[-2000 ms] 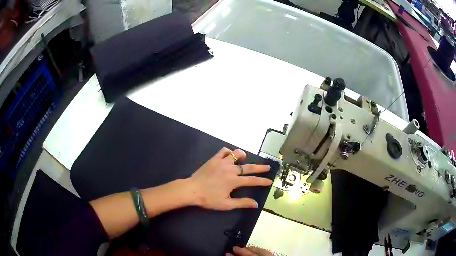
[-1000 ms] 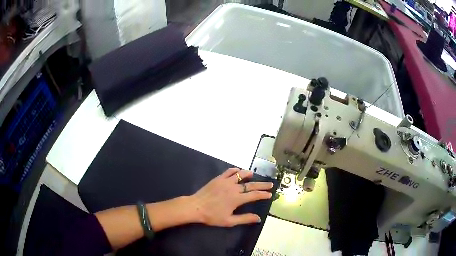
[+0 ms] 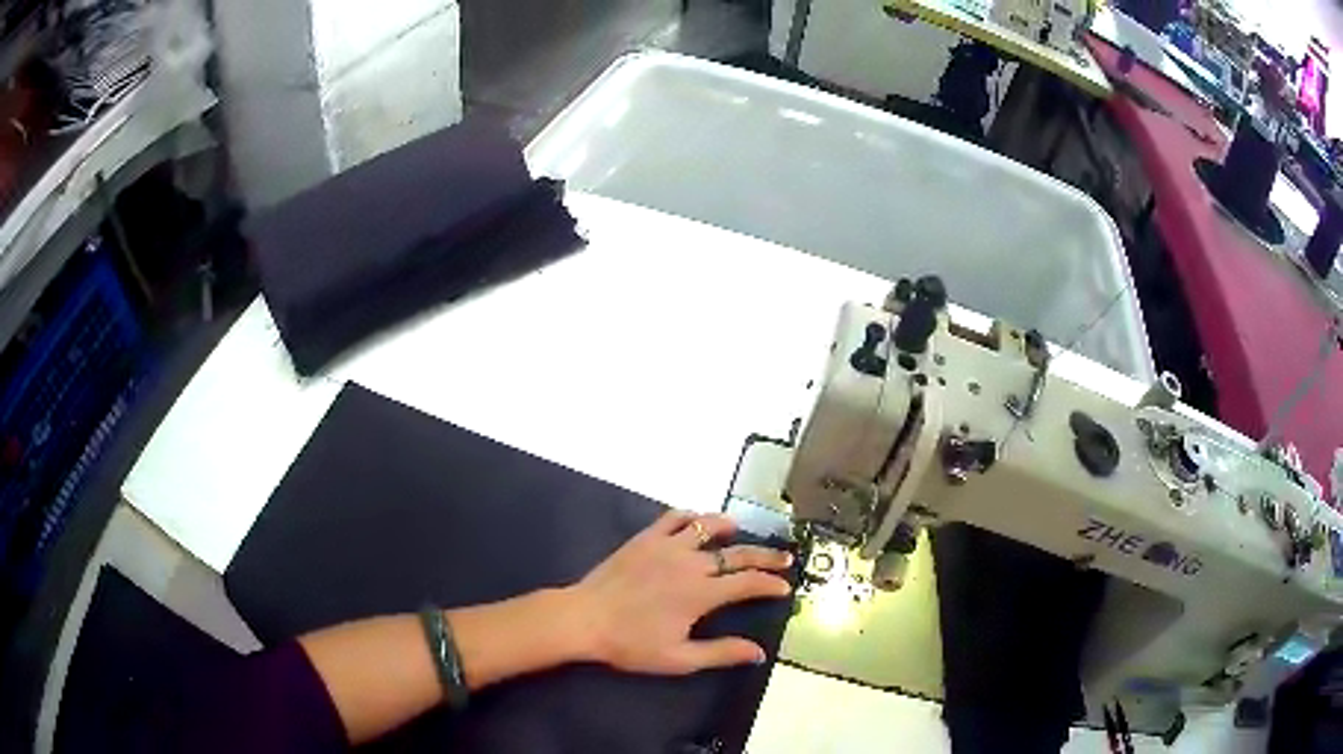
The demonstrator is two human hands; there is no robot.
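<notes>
A large dark fabric panel (image 3: pixel 457 501) lies flat on the white table, its right edge at the presser foot (image 3: pixel 834 572) of the cream sewing machine (image 3: pixel 943 442). My left hand (image 3: pixel 663 597) rests palm down on the panel with fingers spread, fingertips close to the lit presser foot. It wears a ring, and a bangle is on the wrist. My right hand is not in view. The needle itself is too small and glary to make out.
A folded dark fabric bundle (image 3: pixel 405 243) lies at the table's far left. Dark pieces (image 3: pixel 1016 633) hang under the machine arm. A translucent white bin (image 3: pixel 884 192) stands behind the table. Dark cloth (image 3: pixel 140 663) is at lower left. A red-covered table (image 3: pixel 1208 280) is at right.
The view has shifted, so table and machine sit lower. My right hand, at the bottom edge two seconds ago, has left the picture. My left hand stays spread on the panel.
</notes>
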